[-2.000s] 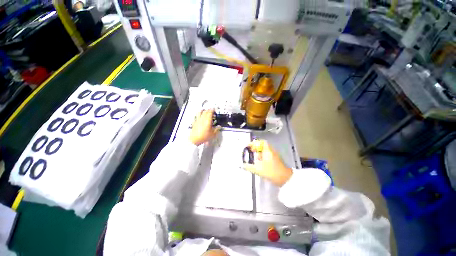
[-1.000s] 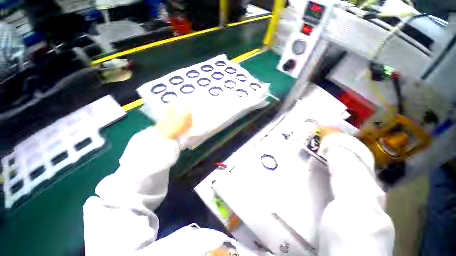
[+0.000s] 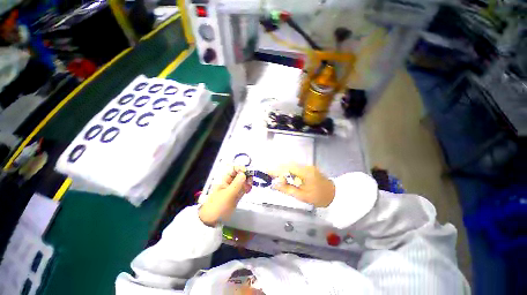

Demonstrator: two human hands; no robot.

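A black ring part (image 3: 259, 177) is held between my two hands over the front of the white press table. My left hand (image 3: 226, 197) pinches its left side with thumb and fingers. My right hand (image 3: 306, 183) touches its right side, with a small pale yellow piece (image 3: 294, 180) at the fingers. Whether the right fingers grip the ring is blurred. A black fixture (image 3: 300, 123) lies under the gold press cylinder (image 3: 319, 95). A loose ring (image 3: 242, 159) lies on the bed just behind my left hand.
A thick stack of white sheets (image 3: 130, 147) with rows of black rings stands at the left on the green bench (image 3: 98, 224). A white compartment tray (image 3: 26, 253) is at the lower left. A red button (image 3: 333, 238) is on the front edge; a controller box (image 3: 207, 34) is behind.
My left hand has come from the sheet stack to the table front, now at a black ring. My right hand has left the fixture and joined it. The view has swung back right.
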